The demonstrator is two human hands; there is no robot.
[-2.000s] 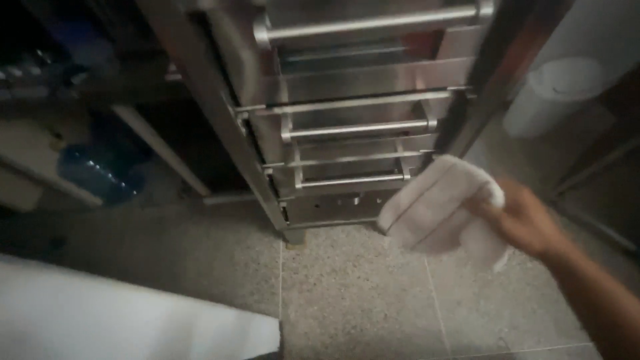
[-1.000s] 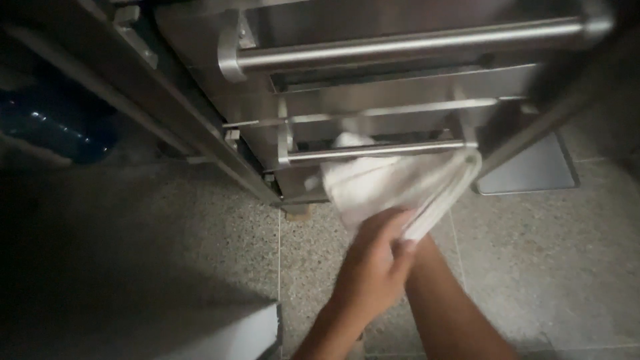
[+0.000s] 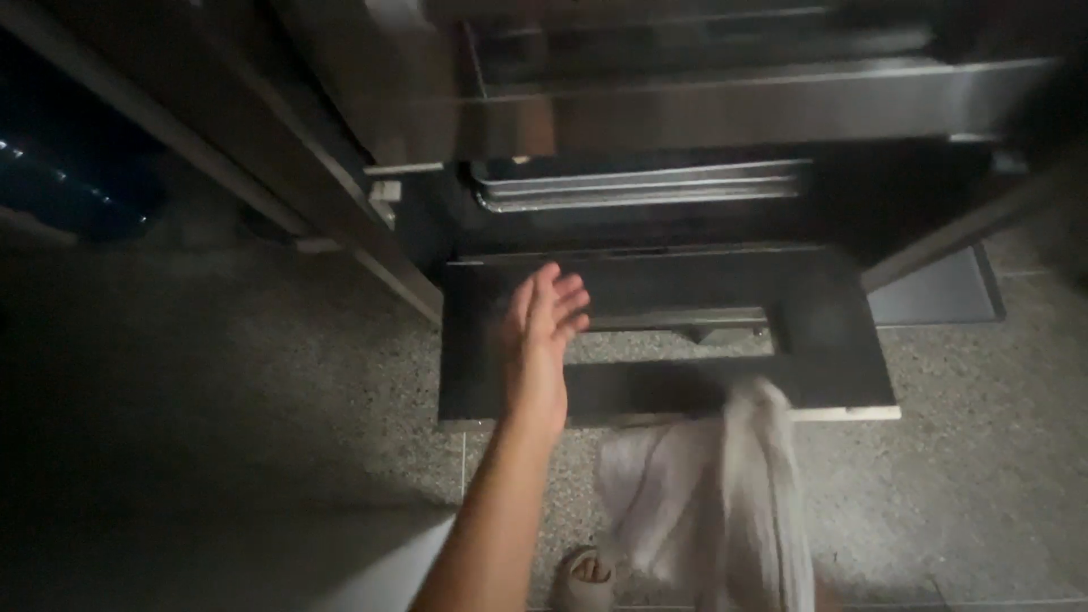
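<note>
My left hand (image 3: 548,340) is raised over the lowered dark door panel (image 3: 663,387) of a stainless steel oven-like unit, fingers apart and holding nothing. A white cloth (image 3: 756,501) hangs in front of the panel's right half, blurred by motion. It covers my right hand, with only a bit of skin showing at the bottom edge; the fingers are hidden, but the cloth is held up off the floor. Behind the panel, the low compartment stands open, with metal rails or a rack (image 3: 637,187) inside.
Higher on the unit is a closed steel front (image 3: 680,119). Metal posts flank it, the left one (image 3: 314,170) close by. A flat grey tray (image 3: 935,289) lies on the floor at right. A dark blue object (image 3: 76,170) is at far left, a shoe (image 3: 586,578) below, a white surface (image 3: 399,569) lower left.
The lowest front, closed one second ago, is now lowered. My left hand has come off the cloth, and the cloth has moved back toward me. The view has moved closer to the unit.
</note>
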